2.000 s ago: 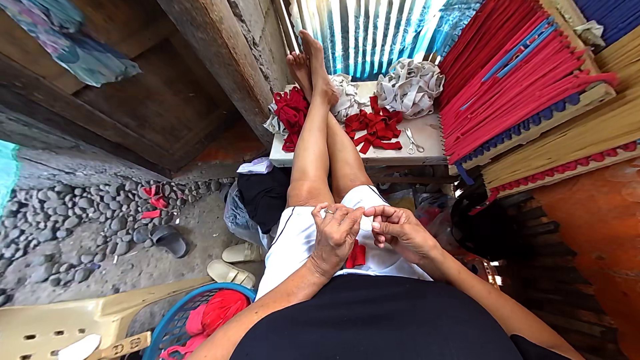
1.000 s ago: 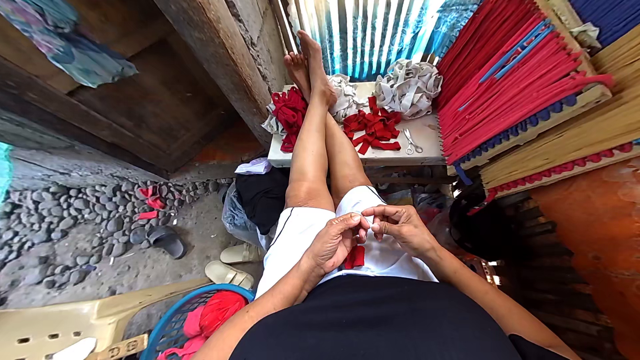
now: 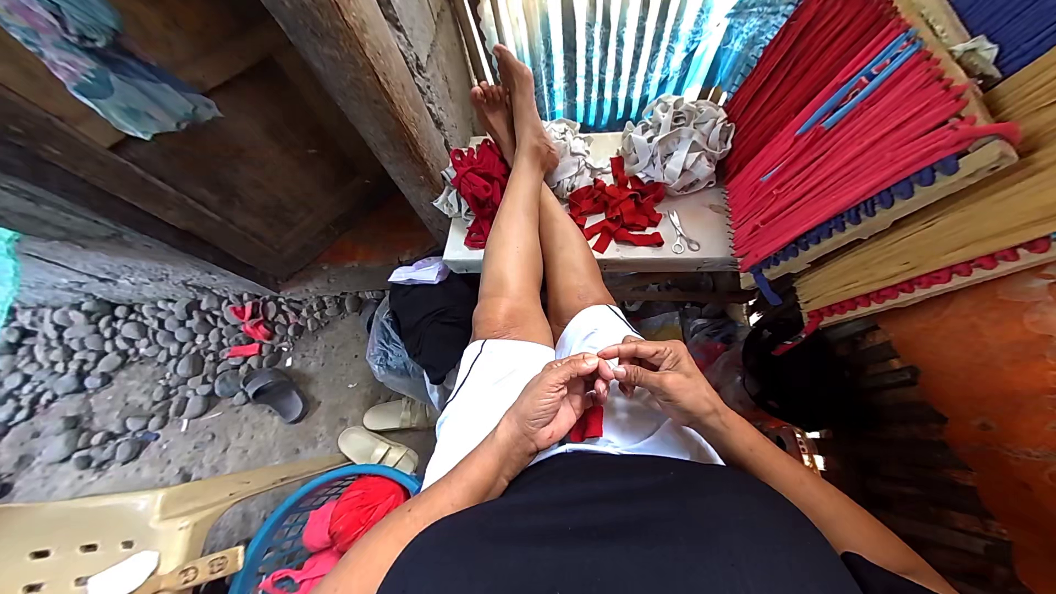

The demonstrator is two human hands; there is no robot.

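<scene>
My left hand and my right hand meet above my lap, thumbs and fingertips pinched close together. Whatever may be between the fingertips is too small to make out. A red fabric strip lies on my white shorts just under the hands. Beyond my knees, on a white bench, are a pile of red fabric strips, a pair of scissors, a darker red bundle beside my crossed feet and a heap of off-white fabric strips.
Frames strung with red fabric loops and tan ones lean at the right. A blue plastic basket with red cloth and a beige plastic chair stand at the lower left. Sandals and a dark slipper lie on the ground.
My fingers have shifted slightly against each other above my lap; the right fingers now reach over toward the left fingertips. The legs and the things on the bench stay as they were.
</scene>
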